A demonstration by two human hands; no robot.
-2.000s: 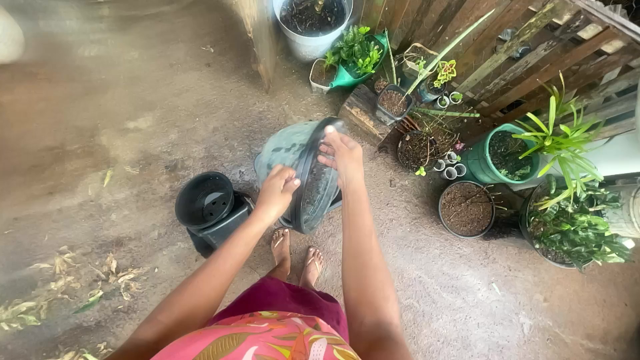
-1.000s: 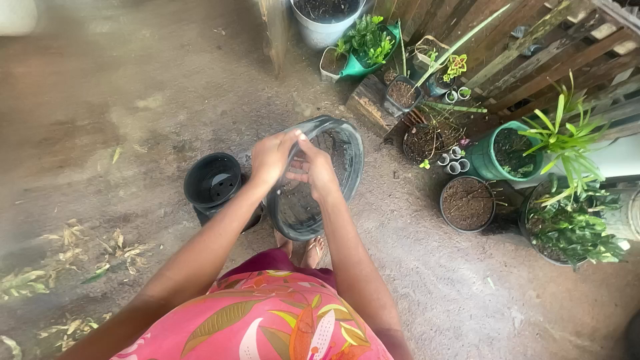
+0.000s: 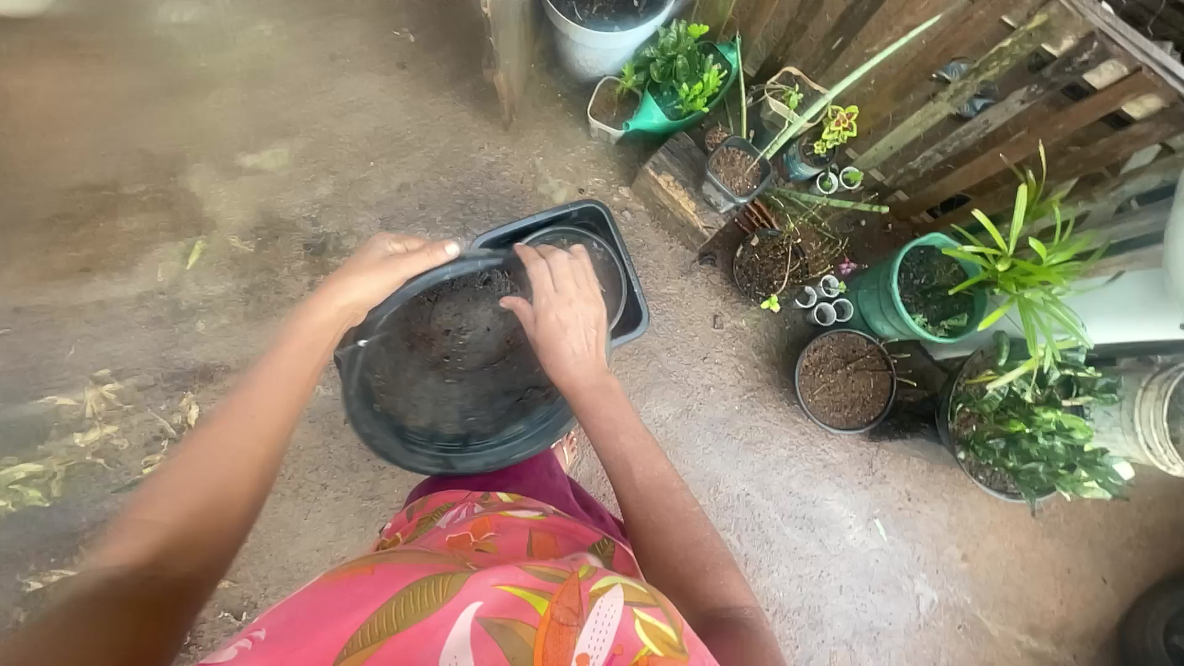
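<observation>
A dark plastic basin [image 3: 453,370], wide and round, is tilted with its inside facing up in front of my body; dark residue marks the inside. My left hand [image 3: 398,264] grips its upper left rim, thumb along the edge. My right hand [image 3: 560,314] lies at its upper right side, fingers spread and thumb toward the inside; whether it grips the rim is unclear. Just beyond, partly hidden by the basin and right hand, is a black tub [image 3: 631,291] with rounded corners and a round shape within. The basin is slightly blurred.
Potted plants line a wooden fence [image 3: 1008,111] at upper right. Nearest are a soil-filled black pot [image 3: 846,381], a green bucket [image 3: 874,296] and several small white tubes [image 3: 823,313]. A wooden block [image 3: 680,190] lies farther up. Dry leaves [image 3: 97,412] lie on the ground at left.
My hands have moved apart; the left has moved left. The held vessel's opening now faces up more. The black pot seen left of my feet earlier is no longer visible there.
</observation>
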